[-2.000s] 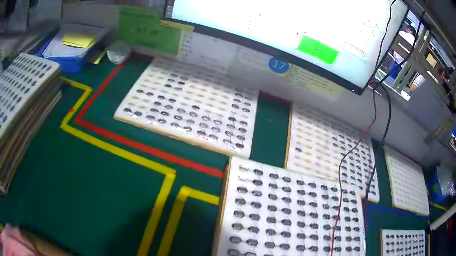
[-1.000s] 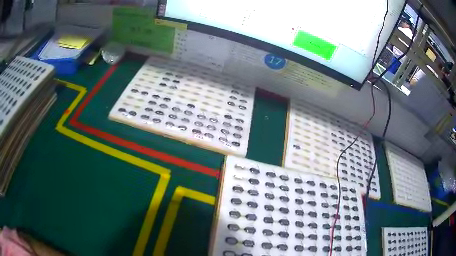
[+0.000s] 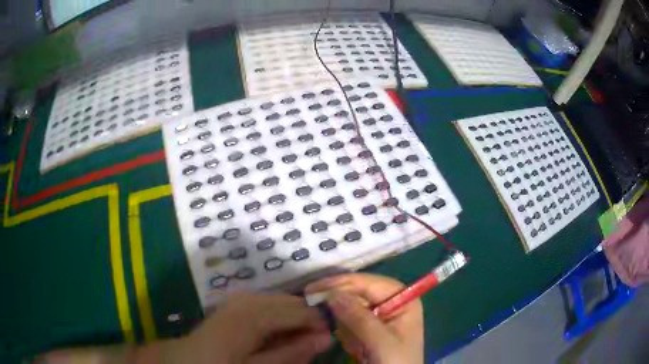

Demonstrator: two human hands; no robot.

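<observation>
My right hand (image 3: 381, 316) is at the bottom centre, in front of the central tray (image 3: 313, 206). It holds the red pen-like probe (image 3: 420, 288), whose silvery rear end points up and right with a thin red wire (image 3: 420, 222). A short white piece (image 3: 318, 297) shows at its fingertips. My left hand (image 3: 260, 330) is blurred and meets the right hand's fingertips. Whatever its fingers hold is hidden. The central tray bears rows of dark ovals joined in pairs; one left-column spot (image 3: 213, 261) looks brown-gold.
Other trays lie at the back left (image 3: 121, 99), back centre (image 3: 285, 53), back right (image 3: 477, 53) and right (image 3: 534, 170). A black cable (image 3: 396, 57) hangs behind the central tray. A blue stool-like object (image 3: 587, 298) and pink cloth (image 3: 633, 238) show at lower right.
The view has swung down and right. Both hands and the red probe now show at the bottom. The monitor has mostly left the picture.
</observation>
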